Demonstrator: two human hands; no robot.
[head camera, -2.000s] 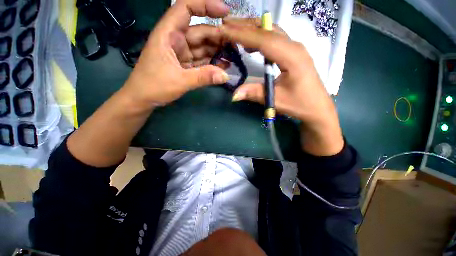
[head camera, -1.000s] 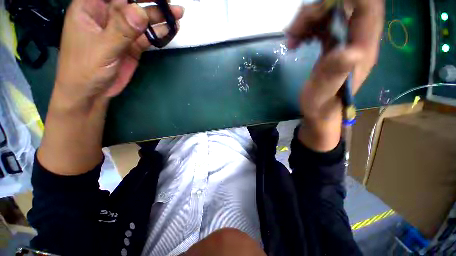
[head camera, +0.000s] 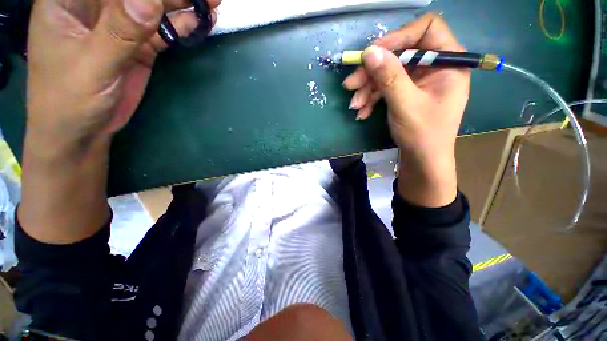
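My left hand is at the upper left, partly cut off by the top edge, and holds a glossy black watch case frame between thumb and fingers. My right hand holds the vacuum pen, which lies nearly level with its yellow tip holder pointing left. The tip is over or at a small dark and silver cluster on the green mat; whether it touches is unclear. More tiny white or silver pieces lie below and above that cluster.
The white parts tray's edge shows at the top. A clear air hose curves from the pen's rear down at the right. A cardboard carton stands beside the bench at right. Dark frames are partly visible at far left. A yellow ring mark is upper right.
My right hand has come down and opened into clear view, with the pen swung from upright to level over the small pieces. My left hand has moved left in view, still holding the frame.
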